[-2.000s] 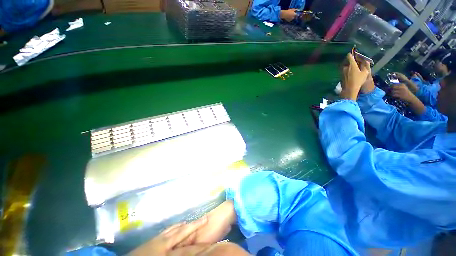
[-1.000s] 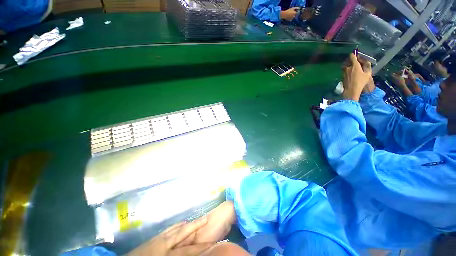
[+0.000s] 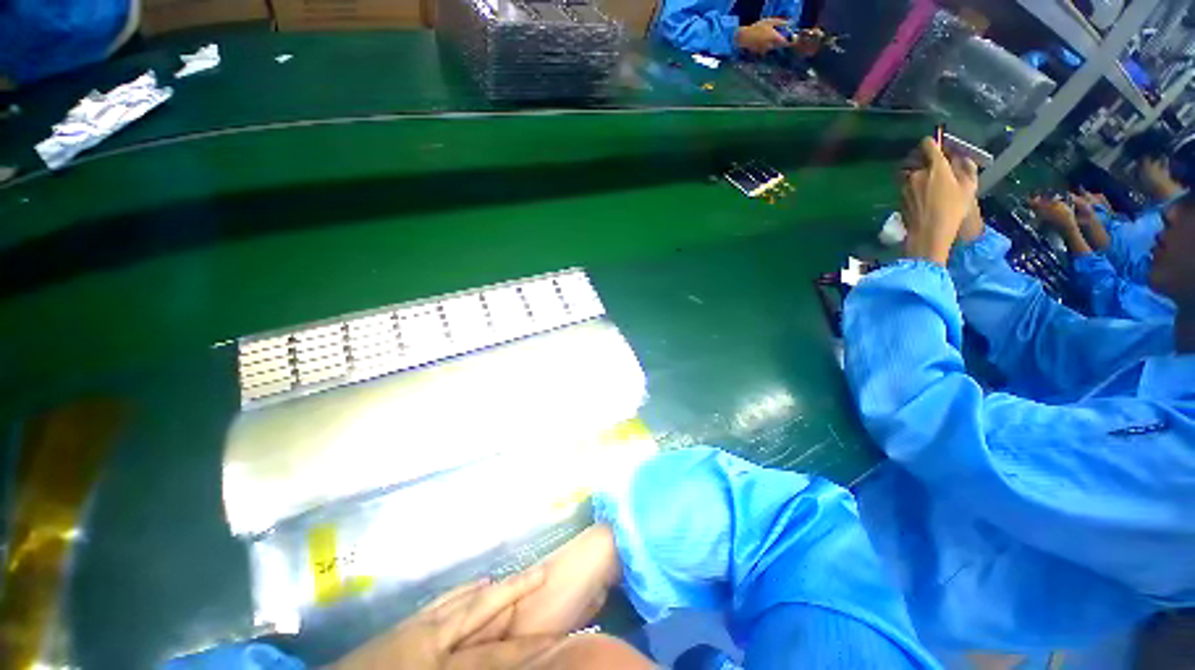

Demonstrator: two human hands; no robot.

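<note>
My left hand (image 3: 439, 630) and my right hand (image 3: 566, 585) lie together at the bottom edge, overlapping and partly cut off. No object shows in them; their palms and some fingers are hidden. Just beyond them lies the shiny silver-white sheet (image 3: 433, 429), with yellow tape (image 3: 324, 565) at its near side. The white sticker strip (image 3: 426, 334) with rows of small bars runs along its far edge.
Dark screen modules (image 3: 754, 178) lie on the green belt. Amber film (image 3: 50, 524) is at the left, crumpled white paper (image 3: 102, 118) at the far left, clear trays (image 3: 531, 50) beyond. A neighbouring worker's blue sleeves (image 3: 917, 353) fill the right side.
The screen modules have shifted a little to the right along the belt. The neighbouring worker's hands have moved slightly. My hands and the sheet look unchanged.
</note>
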